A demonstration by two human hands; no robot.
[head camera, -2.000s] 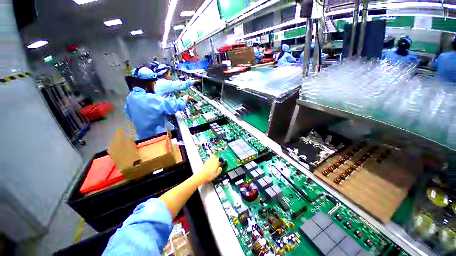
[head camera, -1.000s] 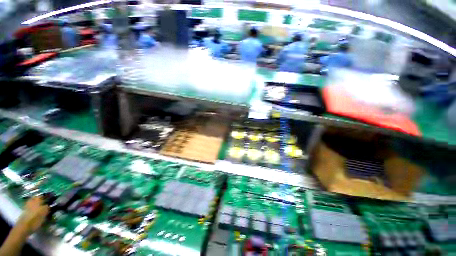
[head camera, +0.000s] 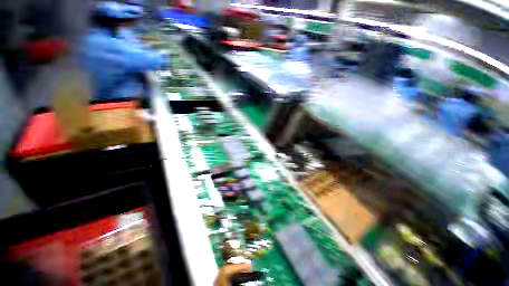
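Note:
The picture is blurred. My left hand (head camera: pixel 230 272) is at the bottom edge, mostly cut off, over the near end of a green circuit board (head camera: pixel 268 254). Its bent fingers are around a dark lump (head camera: pixel 250 277) that looks like a dark coil. The board carries a round red-and-dark toroid (head camera: pixel 229 189), grey square blocks (head camera: pixel 304 254) and small brown-yellow parts (head camera: pixel 254 230). My right hand is not in view.
A white conveyor edge (head camera: pixel 181 204) runs along the boards. At left are black bins (head camera: pixel 83 173) with red sheets, a carton (head camera: pixel 114 127) and a pocketed tray (head camera: pixel 120 260) of dark coils. At right is a shelf with a tan holder (head camera: pixel 346 212). A person in blue (head camera: pixel 114 64) stands up the line.
The view swung right along the line and has swung back left. My left hand now shows at the bottom edge, nearer me along the board, with the dark lump at its fingers.

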